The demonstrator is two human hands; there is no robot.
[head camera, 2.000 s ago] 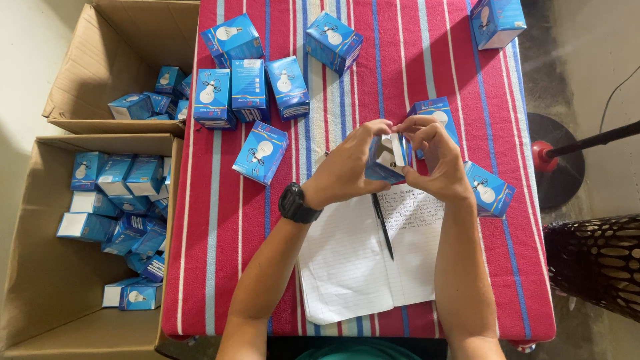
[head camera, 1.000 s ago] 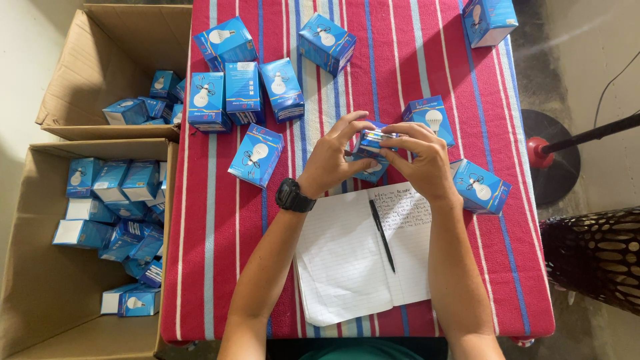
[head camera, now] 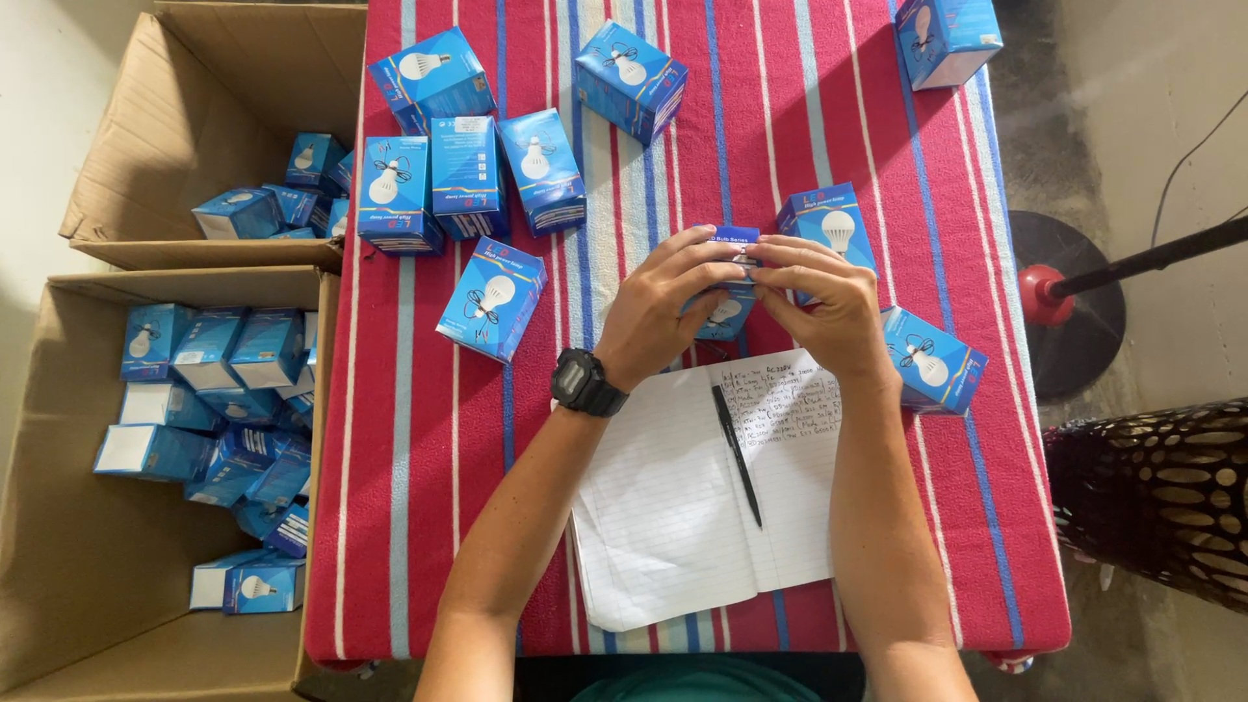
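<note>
Between my two hands is a blue LED bulb box (head camera: 731, 236), its top edge gripped by the fingertips of my left hand (head camera: 663, 302) and my right hand (head camera: 824, 297). My fingers cover much of it, so whether its flap is open cannot be told. A further bulb-box face (head camera: 723, 314) shows just below the fingers; whether it is the same box is unclear. An open lined notebook (head camera: 663, 497) with handwriting lies below my hands, a black pen (head camera: 738, 456) along its fold. Close to my right hand are a bulb box (head camera: 837, 229) and another (head camera: 931, 361).
Several bulb boxes (head camera: 492, 297) stand or lie on the striped tablecloth (head camera: 429, 546), with one at the far right corner (head camera: 948, 41). Two open cartons (head camera: 58, 546) holding more boxes stand left of the table. A black pole with a round base (head camera: 1092, 336) and a perforated dark basket (head camera: 1155, 497) are at right.
The box between my hands has been turned; two seconds ago a pale end of it faced up, now a blue printed side shows. Both hands remain above the notebook.
</note>
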